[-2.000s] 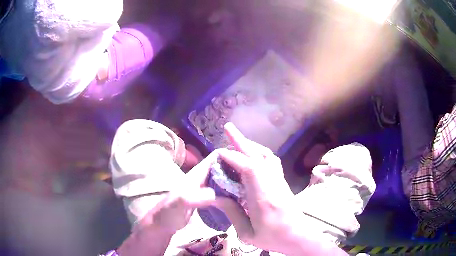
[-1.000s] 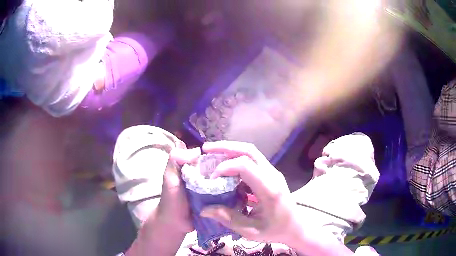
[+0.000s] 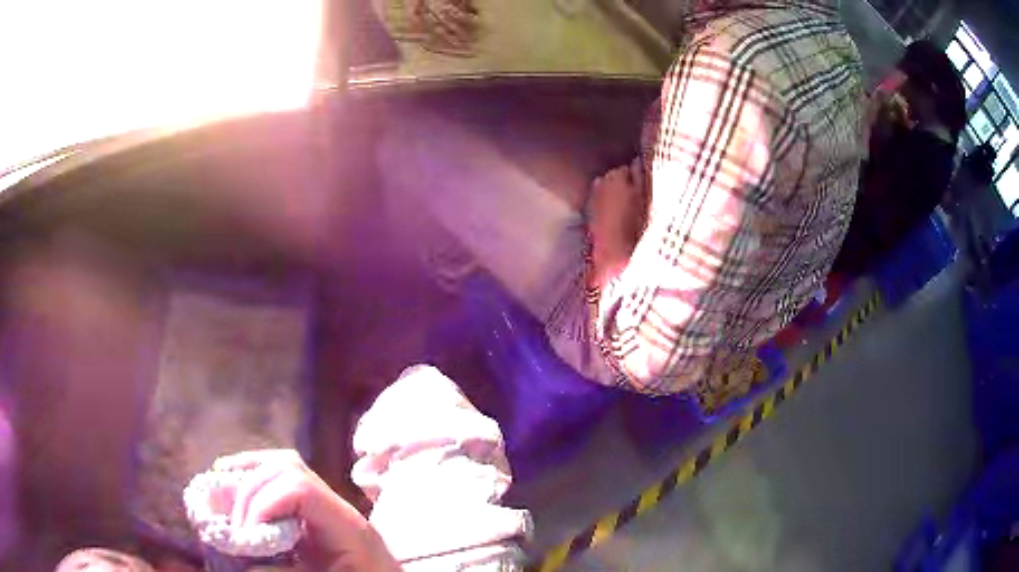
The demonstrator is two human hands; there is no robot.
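A blue cylindrical body with a thick fluffy white rim is at the bottom left, cut off by the lower edge. My right hand is on it from the right, with curled fingers over and inside the rim. My left hand shows only as a small part at the bottom edge, left of the cylinder. Its fingers and any hold are out of the picture. The floor tray lies beyond the hands, blurred; single pieces in it cannot be made out.
A person in a checked shirt sits to the right on a blue stool, with another person in dark clothes behind. A green-topped bench runs along the top. Strong glare fills the top left. Yellow-black tape crosses the floor.
The view has swung to the right, so the hands, cylinder and tray now stand further left. The left hand has mostly left the picture. The neighbour is now in fuller view.
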